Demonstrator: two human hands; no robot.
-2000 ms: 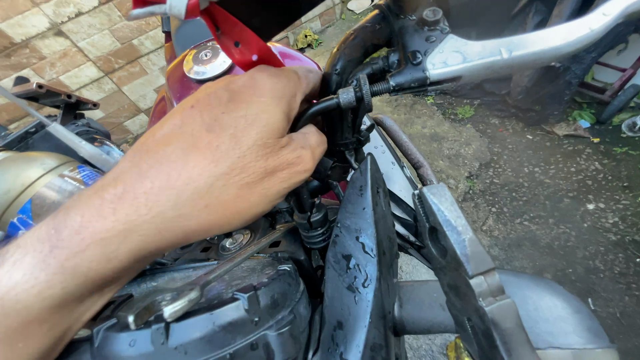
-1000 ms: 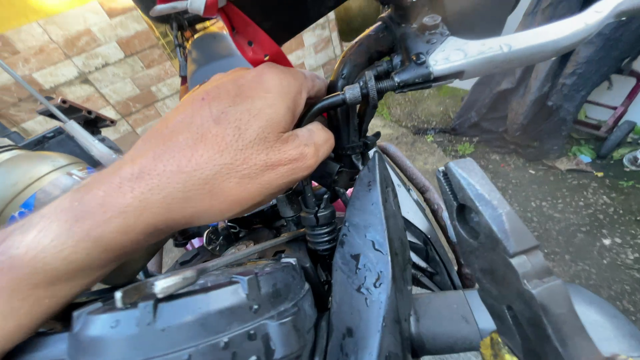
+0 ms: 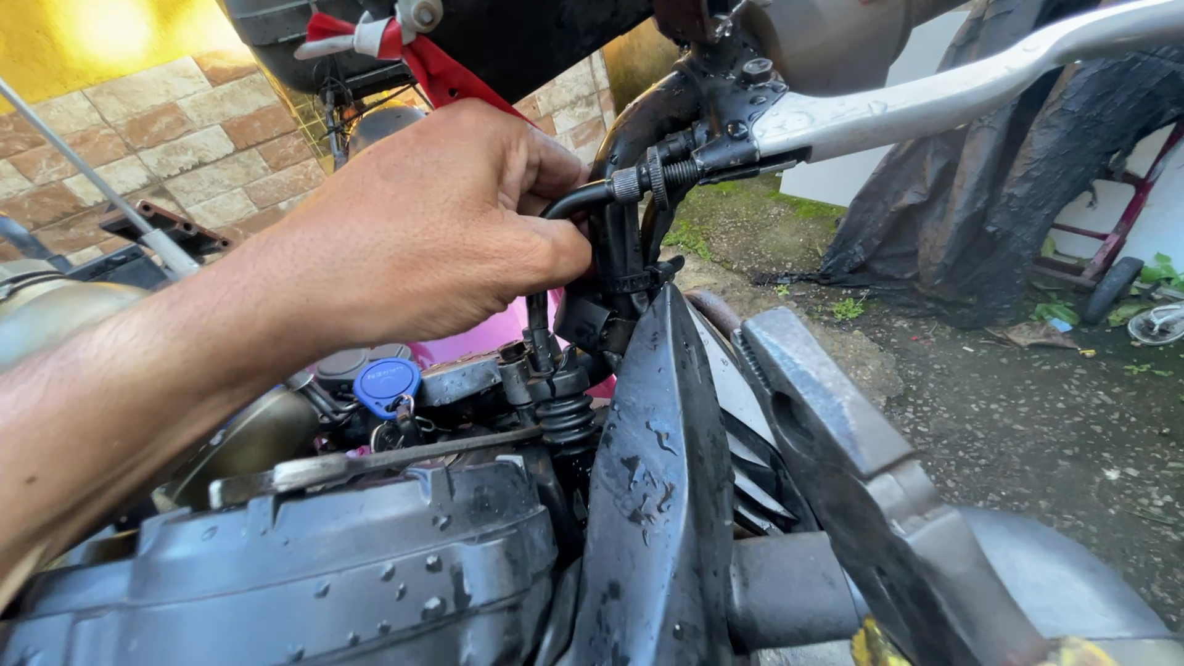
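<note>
My left hand [image 3: 444,222] reaches in from the left, its thumb and fingers closed around a black control cable [image 3: 585,196] just beside the threaded adjuster [image 3: 659,178] of a silver hand lever [image 3: 925,102]. The fingertips are hidden behind the cable. Below the hand, the cable runs down past a ribbed rubber boot [image 3: 566,421]. A metal wrench [image 3: 370,462] lies across the top of the wet black instrument housing [image 3: 305,564]. Pliers [image 3: 860,462] with serrated jaws point up from the lower right; what holds them is out of frame. My right hand is not in view.
A wet black fairing panel [image 3: 657,481] stands centrally. A blue key fob [image 3: 387,387] with keys hangs near the ignition. A red strap [image 3: 453,74] is tied above my hand. Dark sheeting [image 3: 962,176] and a wheeled red frame [image 3: 1124,222] stand on the right, beyond wet ground.
My left hand stays at the cable beside the lever. The pliers have risen compared with the motorcycle's front panel. The view has shifted, and the blue key fob shows now.
</note>
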